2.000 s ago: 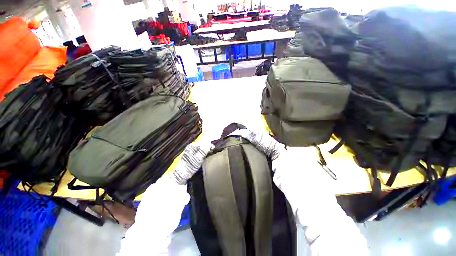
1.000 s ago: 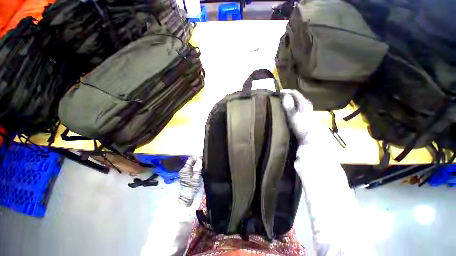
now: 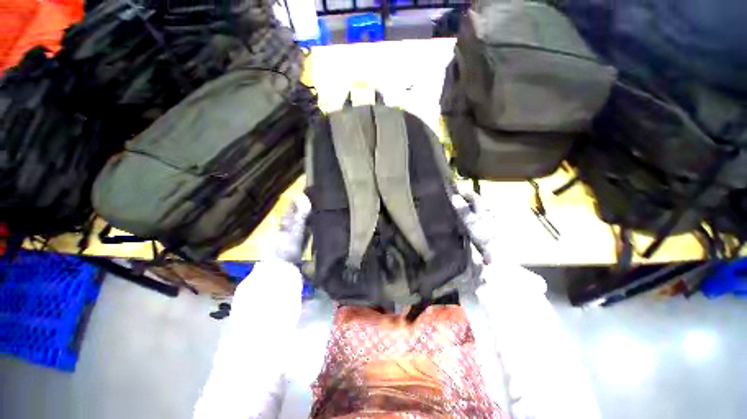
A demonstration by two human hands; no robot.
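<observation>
An olive and black backpack (image 3: 328, 184) lies at the table's front edge, its back panel and two olive shoulder straps facing up and its top pointing away from me. Its lower end reaches over the edge towards my body. My left hand (image 3: 292, 233), in a pale glove, grips its left side. My right hand (image 3: 475, 223), also gloved, grips its right side. The fingers of both hands are blurred and partly hidden at the bag's sides.
A flat stack of olive bags (image 3: 176, 155) lies on the pale-yellow table (image 3: 524, 237) at left, with more stacks behind. Bulkier bags (image 3: 532, 90) stand at right. A blue crate (image 3: 41, 307) is at lower left. A blue stool (image 3: 364, 27) stands beyond the table.
The backpack has moved forward from in front of my body onto the table edge. My left hand has come up to its left side; my right hand has moved down from its top corner to its side.
</observation>
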